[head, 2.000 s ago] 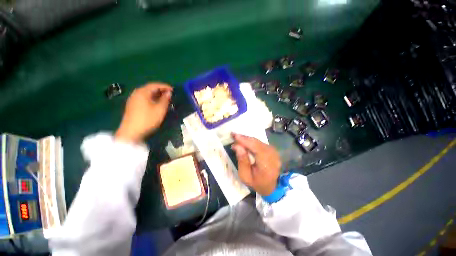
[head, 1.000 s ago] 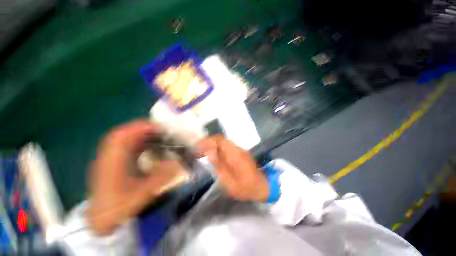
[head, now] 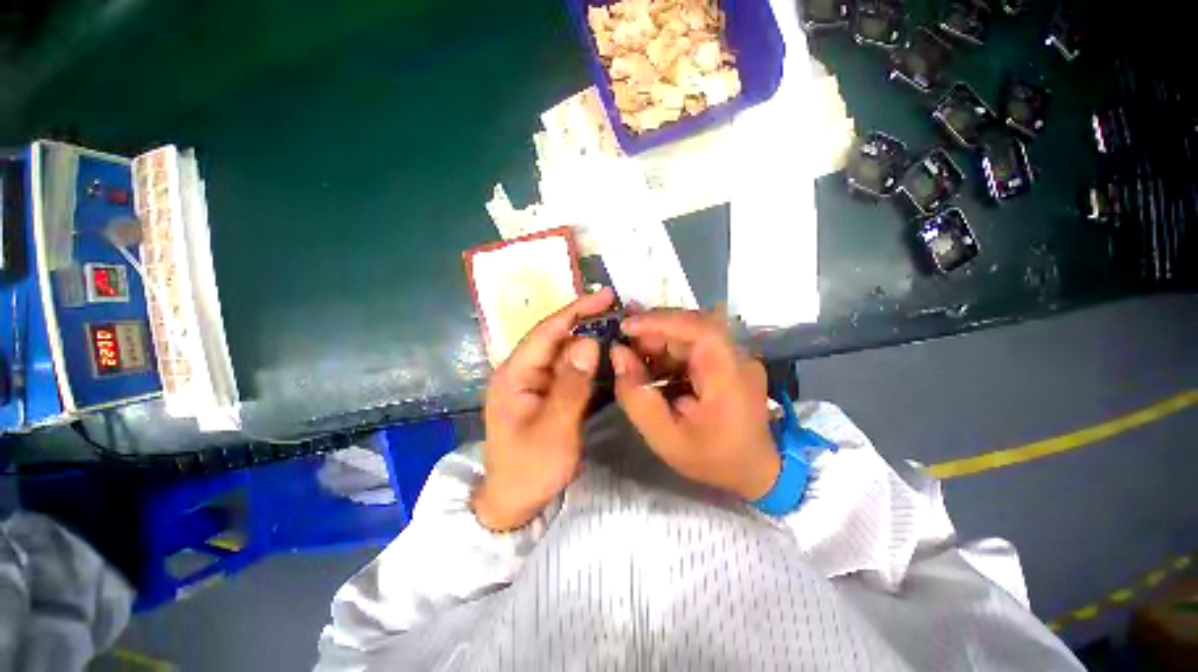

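A small black housing (head: 603,328) is held between the fingertips of both hands, just in front of the bench edge. My left hand (head: 536,418) grips it from the left with thumb and forefinger. My right hand (head: 703,410) touches it from the right; a thin pale tool end (head: 673,383) shows between its fingers, its tip hidden. A blue band is on my right wrist. The cream pressing pad (head: 526,292) with a red-brown border lies just beyond my left hand. The adhesive sheet (head: 644,250) lies to its right.
A purple-blue bin (head: 762,66) of cream scraps stands on white paper strips (head: 775,256). Several loose housings (head: 947,240) lie at right, beside dark shiny packed parts. A blue unit (head: 79,282) with red displays and stacked sheets (head: 197,289) stand at left. Blue stools are below the bench.
Both hands have drawn together at the bench edge around one housing; two seconds earlier they were apart, the left beside the bin. The view has shifted, and the bin now sits higher in it.
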